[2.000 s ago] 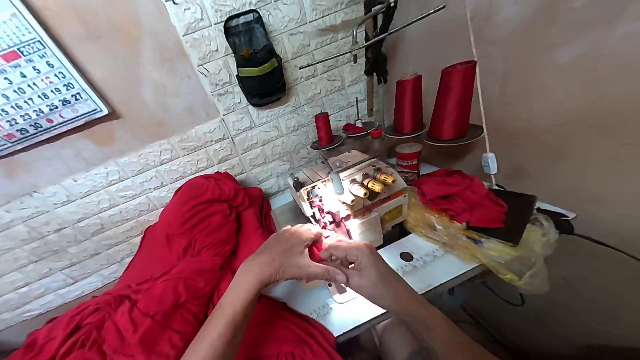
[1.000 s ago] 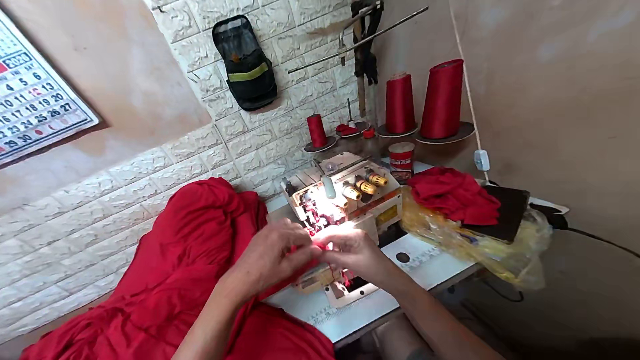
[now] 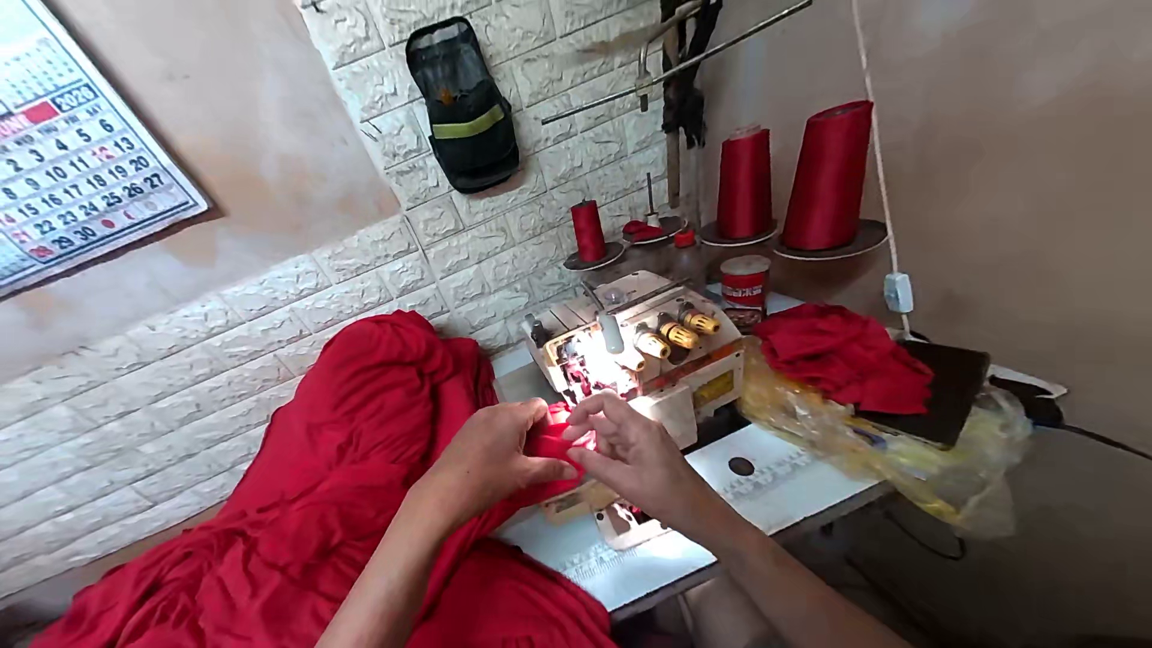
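My left hand [image 3: 490,459] pinches an edge of red fabric [image 3: 351,477] between thumb and fingers, just in front of the lit needle area of an overlock sewing machine [image 3: 639,342]. Close beside it, my right hand [image 3: 634,450] has its thumb and fingers at the same bit of cloth; whether they grip it cannot be told. A large heap of the fabric lies left of the machine and hangs toward me. An open cover [image 3: 625,526] shows below my hands. The needle and presser foot are hidden in glare and behind my fingers.
Red thread cones [image 3: 828,180] stand behind the machine, near a small spool [image 3: 588,232] and a red tub [image 3: 744,283]. A red cloth piece [image 3: 841,355] and a yellowish plastic bag [image 3: 936,477] lie at the table's right. A metal rod [image 3: 684,65] reaches overhead.
My hands stay together at the cloth in front of the machine. The fingers of my right hand are more spread than one second ago, and more red cloth shows between the hands.
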